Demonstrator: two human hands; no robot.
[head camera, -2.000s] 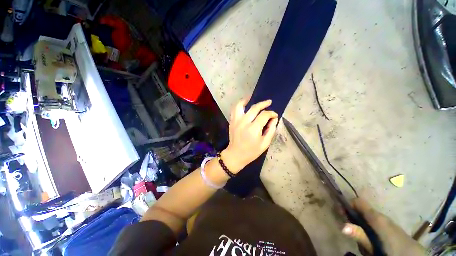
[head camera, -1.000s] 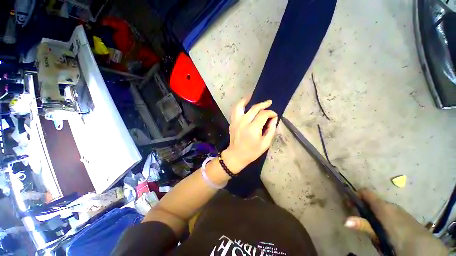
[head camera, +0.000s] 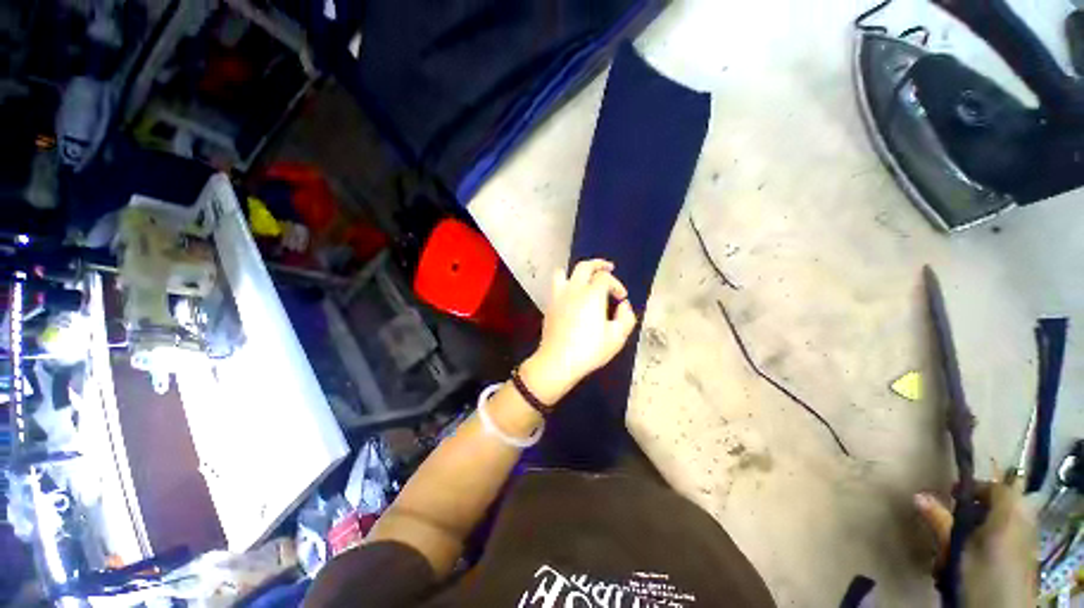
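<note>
A long navy cut piece lies on the pale worktable, its far end slightly curved. My left hand lies on its middle with fingers bent; I cannot tell whether they pinch the cloth. My right hand is at the lower right, blurred, holding the tailor's shears by the dark handles. The blades look closed and point away from me, apart from the cloth. Two thin dark trimmed strips lie between the cloth and the shears.
A steam iron stands at the upper right. A yellow chip and a navy offcut lie near the shears. Navy garment pieces cover the table's far left edge. A red stool and a sewing machine are at the left.
The shears have moved right, away from the cloth edge, with my right hand. The view has shifted, showing the cloth's far end and more of the iron. My left hand stays on the cloth.
</note>
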